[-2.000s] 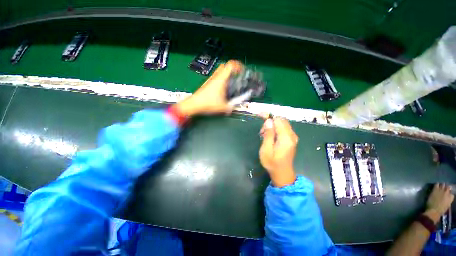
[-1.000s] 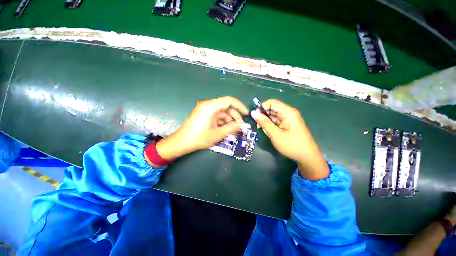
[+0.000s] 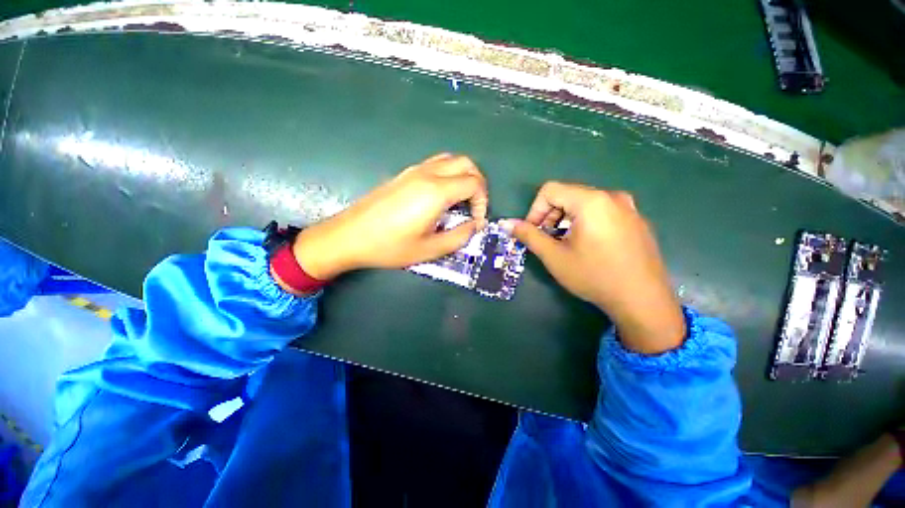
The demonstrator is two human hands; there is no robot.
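Observation:
A phone-like unit (image 3: 501, 263) lies on the dark green bench, its dark speckled board end to the right and a white-silver part to the left. My left hand (image 3: 402, 218), with a red wristband, covers its left and upper part, thumb and fingers closed at its upper edge. My right hand (image 3: 605, 248) is at its upper right corner, thumb and forefinger tips touching or almost touching it. A small pale-ended piece (image 3: 564, 227) shows among the right fingers, apparently the end of the thin dark tool. Whatever lies between the fingertips is too small to tell.
Two similar units (image 3: 807, 308) lie side by side at the right of the bench. A worn whitish rail (image 3: 556, 71) borders the green belt, which carries another unit (image 3: 792, 45). A pale wrapped post (image 3: 873, 169) stands at right. Another person's forearm (image 3: 863, 481) shows at lower right.
The view has tilted down. My left hand brought a unit from over the rail down to the bench. My right hand has moved in from beside the unit to its upper right corner.

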